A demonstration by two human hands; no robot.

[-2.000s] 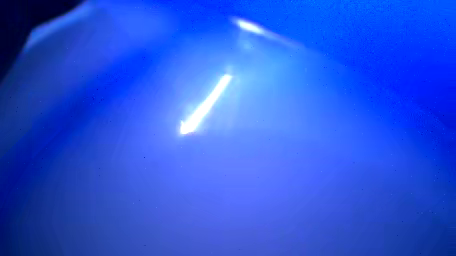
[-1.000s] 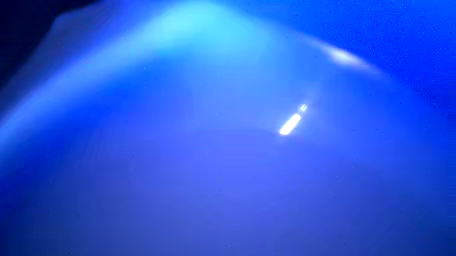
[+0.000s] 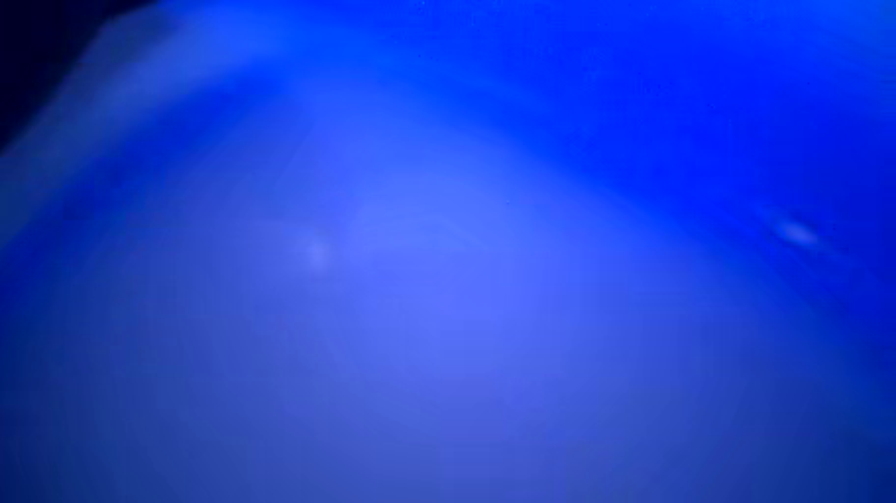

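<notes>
A smooth blue surface (image 3: 452, 334), perhaps plastic sheet or a container, fills nearly the whole head view close up and is blurred. Its lower part is paler blue, with a sloping edge towards the right. A brighter, deeper blue area lies at the upper right, with a small faint white glint in it. A second faint pale spot shows left of the middle. What the blue thing is cannot be told. Neither my left hand nor my right hand is seen.
A dark, nearly black area (image 3: 44, 59) shows at the top left corner, bordered by a dull grey-blue sloping band. Nothing else can be made out.
The bright white streak near the middle is gone. The glint at the upper right has moved right and down and is fainter. The bright blue area at the upper right has grown.
</notes>
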